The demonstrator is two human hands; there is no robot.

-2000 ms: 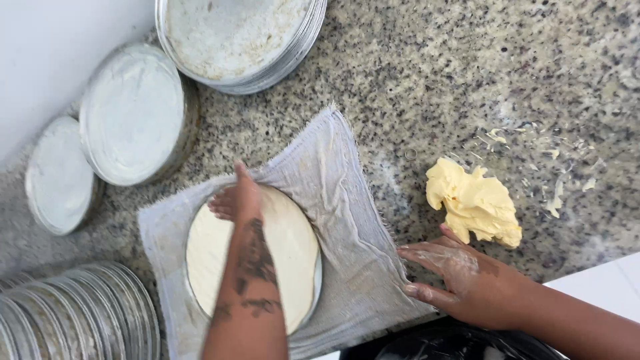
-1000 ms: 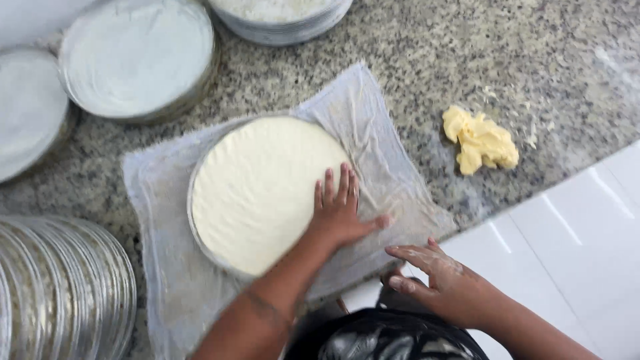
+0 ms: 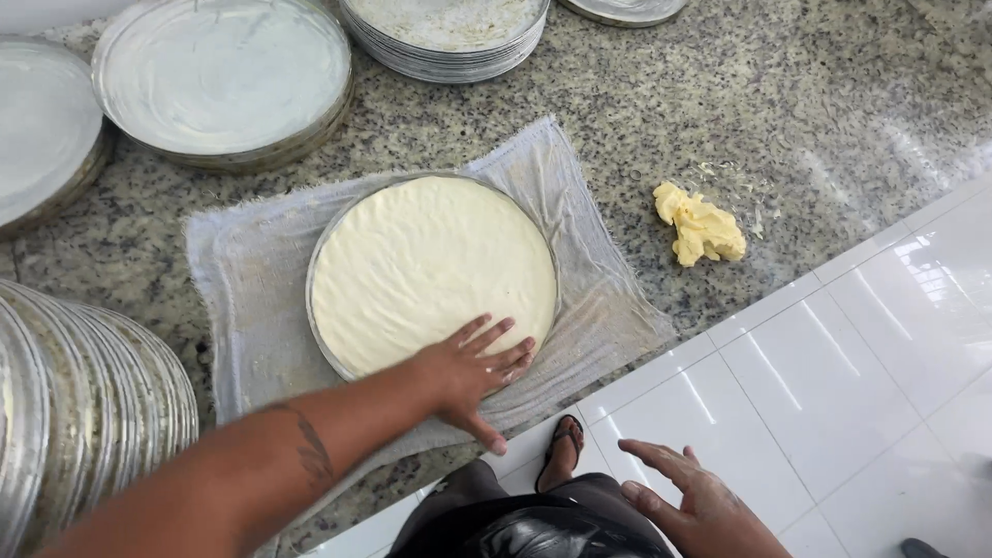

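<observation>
A round metal pan [image 3: 309,298] lies on a greyish cloth [image 3: 263,310] on the granite counter, filled to its rim with flat, pale dough [image 3: 434,263]. My left hand [image 3: 477,372] rests with fingers spread on the dough's near right edge, thumb out over the cloth. My right hand [image 3: 686,496] hangs beyond the counter edge above the floor, fingers apart, holding nothing, with whitish smears on its skin. To the right of the cloth sits a lump of soft yellow fat [image 3: 700,225], with small smears beside it.
Stacked round pans with whitish greased surfaces stand at the upper left [image 3: 225,74] and far left [image 3: 39,132]. Another pan stack [image 3: 449,31] is at the top, near a single pan [image 3: 624,6]. Several pans on edge [image 3: 101,403] fill the lower left. White floor tiles [image 3: 798,372] lie beyond the counter edge.
My left hand has moved from the far left part of the dough to its near right edge. My right hand has left the cloth's edge by the yellow lump. The view has shifted.
</observation>
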